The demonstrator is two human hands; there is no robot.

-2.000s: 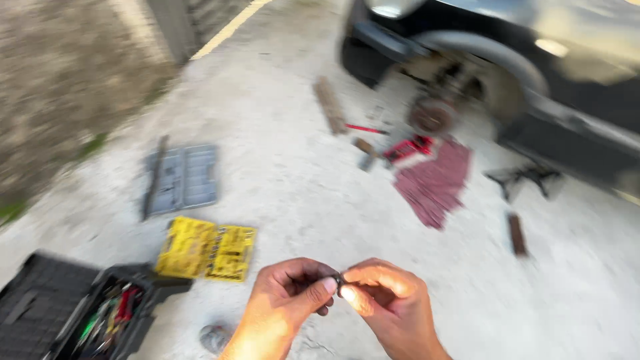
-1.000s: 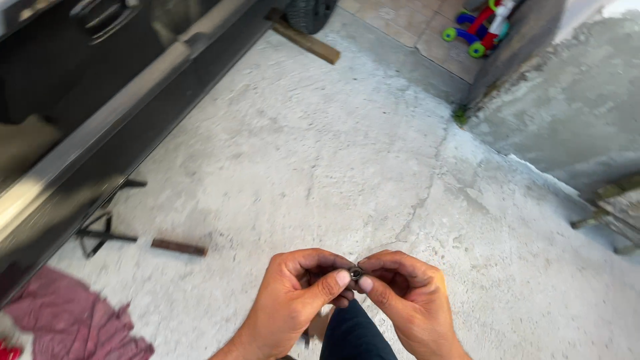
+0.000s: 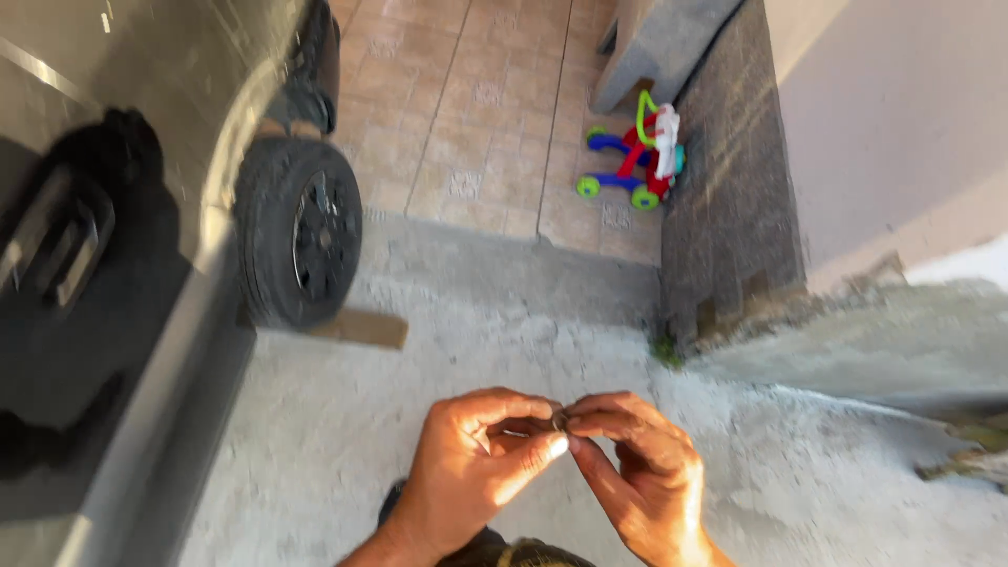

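Near the bottom middle of the head view, a small dark ring-shaped part [image 3: 560, 420] is pinched between the fingertips of both hands. My left hand [image 3: 490, 465] grips it from the left with thumb and forefinger. From the right, my right hand [image 3: 642, 465] holds its other side, thumb below and fingers above. The fingertips hide much of the part, and its exact kind cannot be told.
At left stands a dark car [image 3: 118, 315] with its wheel [image 3: 303, 232] against a wooden board [image 3: 366, 327]. A colourful toy walker [image 3: 642, 153] stands on tiles beside a low wall [image 3: 728, 189]. Rough wood [image 3: 972, 465] lies at right.
The view has swung far from the toolbox, cloth and jacked car end to the wheel and tiled area. Both hands stay together at the small part.
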